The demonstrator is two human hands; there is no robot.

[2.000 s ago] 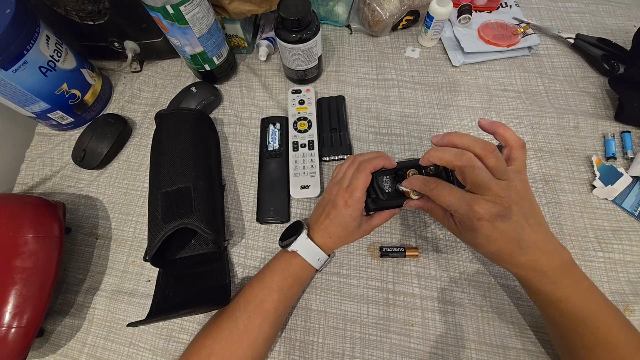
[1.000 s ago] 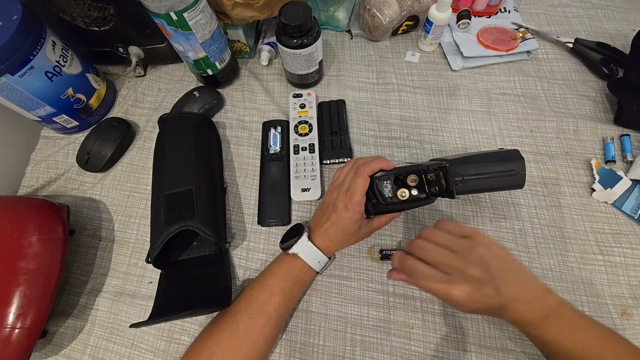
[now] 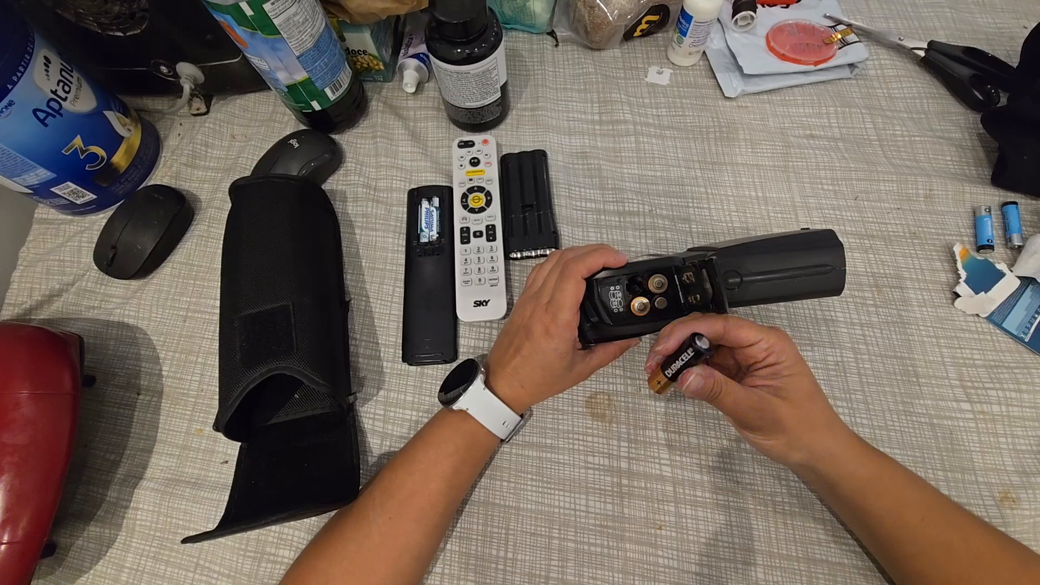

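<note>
My left hand (image 3: 556, 325), with a white-banded watch on its wrist, grips the left end of a black handheld device (image 3: 780, 268). The device's battery compartment (image 3: 630, 296) faces up, showing several battery ends; a hinged-looking part stands open beside it. Between the thumb and fingers of my right hand (image 3: 739, 382) is a Duracell battery (image 3: 681, 364), tilted, just below the device. Left of my left hand lie a white Sky remote control (image 3: 481, 236), a black remote control (image 3: 429, 309) with batteries showing in its back, and a black ridged plastic piece (image 3: 528, 199).
A black fabric case (image 3: 284, 301) with its flap out lies at left, near two computer mice (image 3: 144, 231). Bottles (image 3: 467, 73) and a blue tin (image 3: 73, 122) stand behind. Scissors (image 3: 951, 69), two blue batteries (image 3: 984, 228) and torn packaging (image 3: 991, 292) lie at right. A red object (image 3: 36, 439) is at lower left.
My right hand left the device's compartment, reached the battery lying on the cloth, and now holds it up near the device. My left hand has kept hold of the device.
</note>
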